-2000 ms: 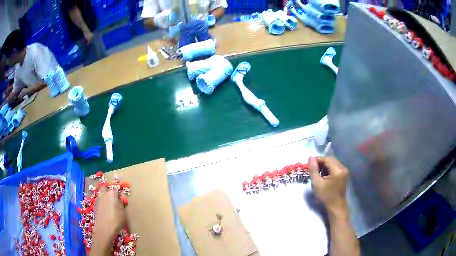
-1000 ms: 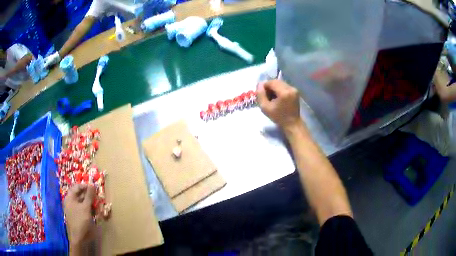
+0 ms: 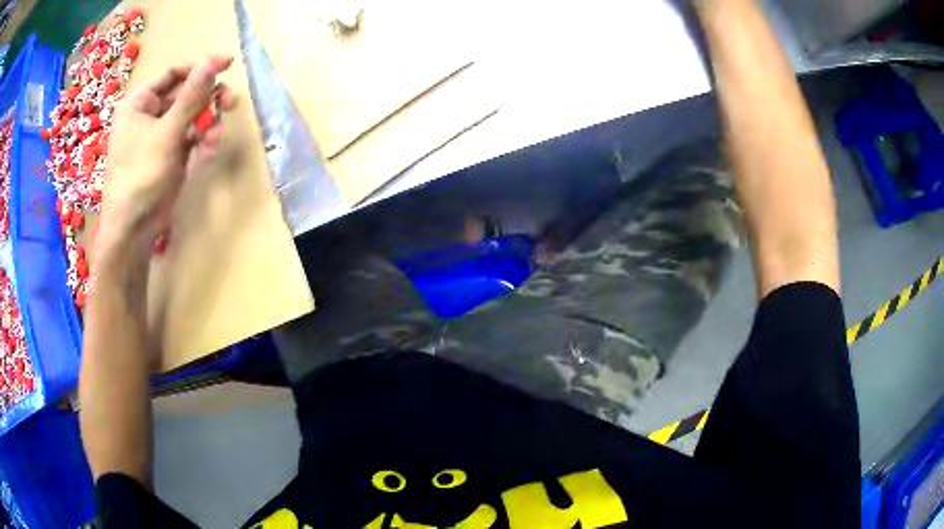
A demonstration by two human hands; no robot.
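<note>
My left hand point(image 3: 155, 145) is raised over the large cardboard sheet point(image 3: 223, 248), fingers curled around a small red-headed doll figurine point(image 3: 207, 116). A loose pile of red and white figurines point(image 3: 93, 88) lies on the sheet's left side, beside the hand. One small red piece point(image 3: 160, 244) lies near my left wrist. My right forearm point(image 3: 776, 155) reaches up past the top edge of the picture, and my right hand is cut off. The small layered cardboard pad point(image 3: 388, 88) lies on the shiny tabletop, with a blurred glue pot point(image 3: 347, 26) at its top.
A blue plastic bin point(image 3: 47, 227) with more figurines stands at the far left. A blue stool point(image 3: 892, 145) is on the floor at right, near yellow-black tape point(image 3: 895, 302). My lap, with a blue seat showing point(image 3: 471, 277), is below the table's near edge.
The view has tilted down to my lap. My left hand has lifted from the pile with a figurine in its fingers. My right hand and the figurine row have left the picture.
</note>
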